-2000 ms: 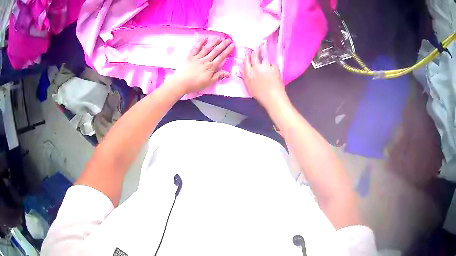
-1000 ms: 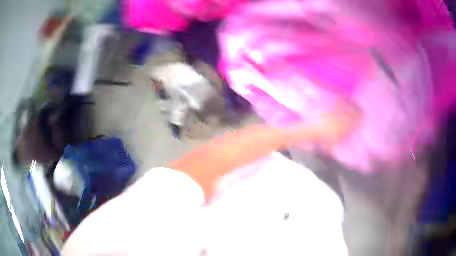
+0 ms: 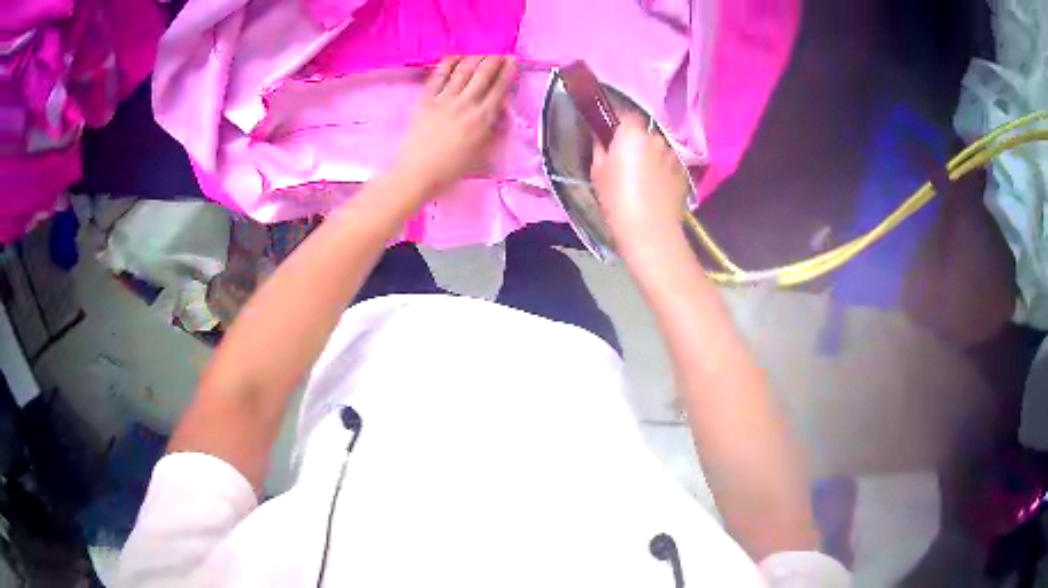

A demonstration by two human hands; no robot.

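A pink garment piece (image 3: 333, 132) lies spread on the dark table cover (image 3: 845, 69), paler pink with hot pink at the top and right. My left hand (image 3: 465, 121) lies on it, palm down, fingers pointing away, holding nothing that I can see. My right hand (image 3: 638, 172) is closed around the reddish-brown handle of the steam iron (image 3: 565, 144). The iron is on or just over the fabric to the right of my left hand, tip pointing away; contact underneath is hidden.
Yellow hose and cord (image 3: 850, 253) run right from the iron, across a blue cloth (image 3: 885, 218). A crumpled pink pile (image 3: 58, 103) is at the upper left. White fabric (image 3: 1000, 172) hangs at the right edge. Cloth scraps (image 3: 172, 253) lie at lower left.
My right hand was flat on the fabric and now holds the iron, which was parked at the right. The view swung aside and came back. My left hand is again on the fabric.
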